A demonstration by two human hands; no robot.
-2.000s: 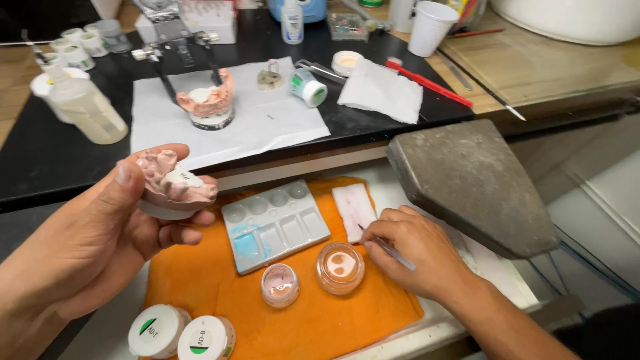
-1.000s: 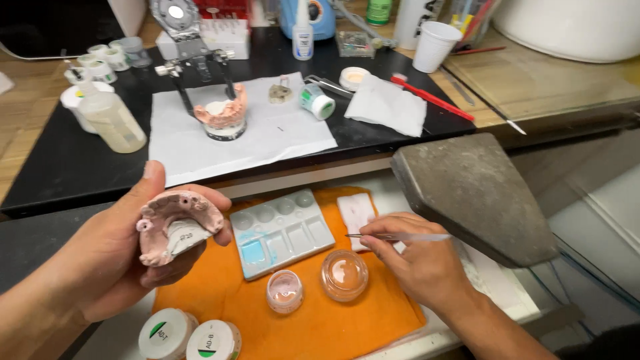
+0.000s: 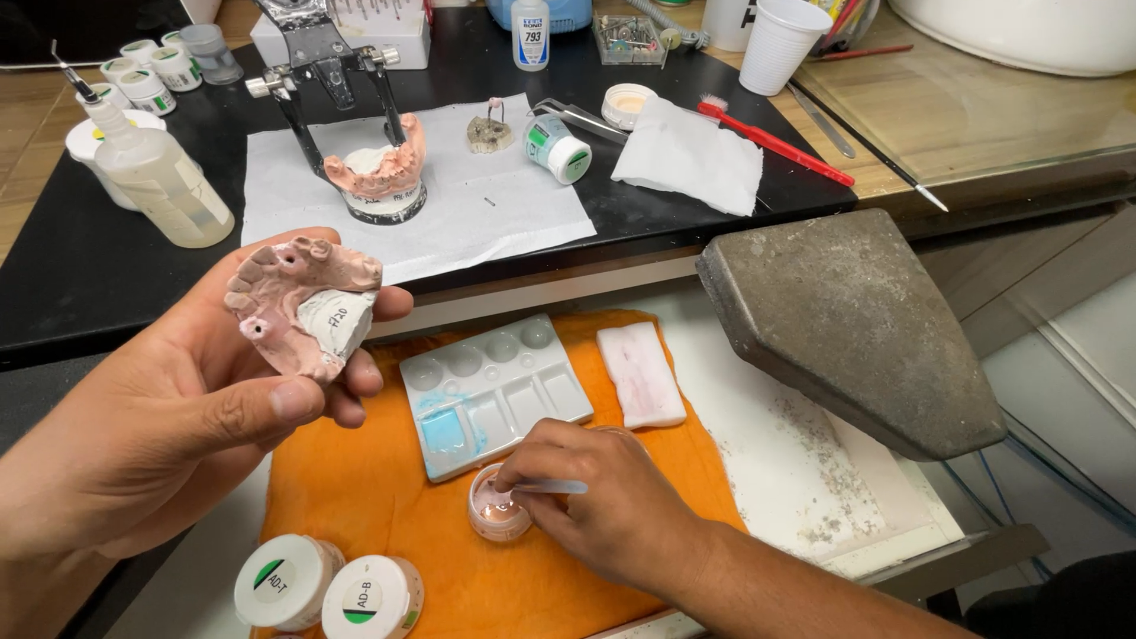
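My left hand (image 3: pixel 204 382) holds a pink and white dental cast (image 3: pixel 306 306) with its tooth side toward me, over the drawer's left side. Between the fingertips of my right hand (image 3: pixel 595 497) is a thin tool (image 3: pixel 552 486) with a pale handle; its tip is hidden, at a small open jar (image 3: pixel 497 501) of pinkish material. Another glass jar lies mostly behind my right hand. A grey-white mixing palette (image 3: pixel 497 390) with blue liquid in one well sits on an orange cloth (image 3: pixel 382 497), and a stained white sponge pad (image 3: pixel 641 374) is right of it.
Two lidded jars (image 3: pixel 373 599) stand at the front left. A heavy grey armrest (image 3: pixel 852 328) juts over the drawer's right. On the black bench are an articulator (image 3: pixel 333 80) with a cast (image 3: pixel 386 177), a squeeze bottle (image 3: pixel 164 182), tweezers (image 3: pixel 581 120), a red toothbrush (image 3: pixel 777 142) and a brush (image 3: pixel 874 151).
My right hand has moved from beside the sponge pad to the small open jar, now covering most of the glass jar. My left hand has turned the cast.
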